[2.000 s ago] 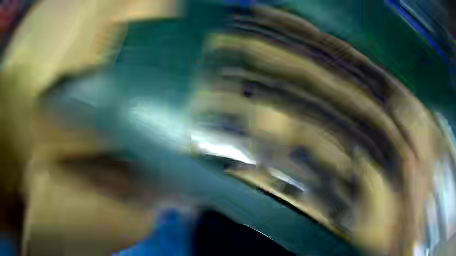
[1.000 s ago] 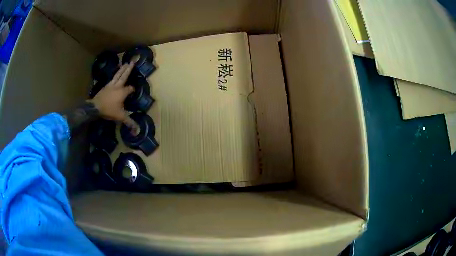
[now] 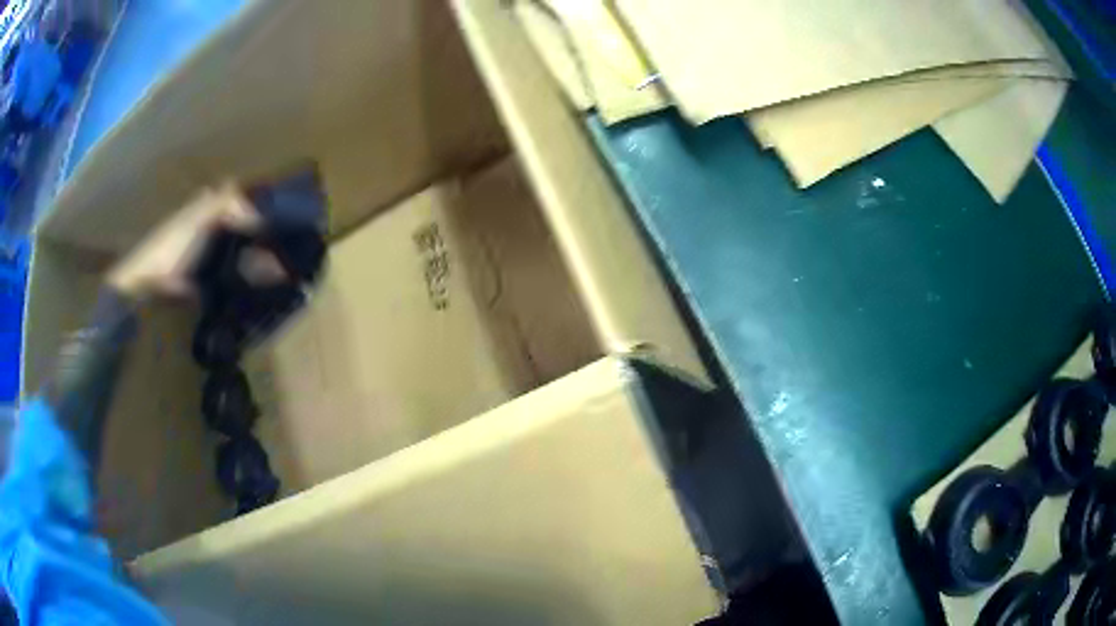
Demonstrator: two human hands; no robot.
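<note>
My left hand (image 3: 184, 245), in a blue sleeve, is inside the large carton (image 3: 441, 477) at the left. It is blurred and holds black housings (image 3: 275, 251), raised above the carton's cardboard layer; their exact number is unclear. More black housings (image 3: 233, 410) lie in a line along the carton's left side. The cardboard divider sheet (image 3: 367, 330) under them carries black printed characters. My right hand is not in view.
The dark green bench top (image 3: 808, 330) lies right of the carton. Spare cardboard sheets (image 3: 844, 61) lie at its far side. Several black housings (image 3: 979, 530) sit on cardboard at the lower right. A dark gap separates carton and bench.
My left hand has closed on housings and lifted them from the carton's layer. The view has turned toward the bench, so the carton sits further left and more housings show at the lower right.
</note>
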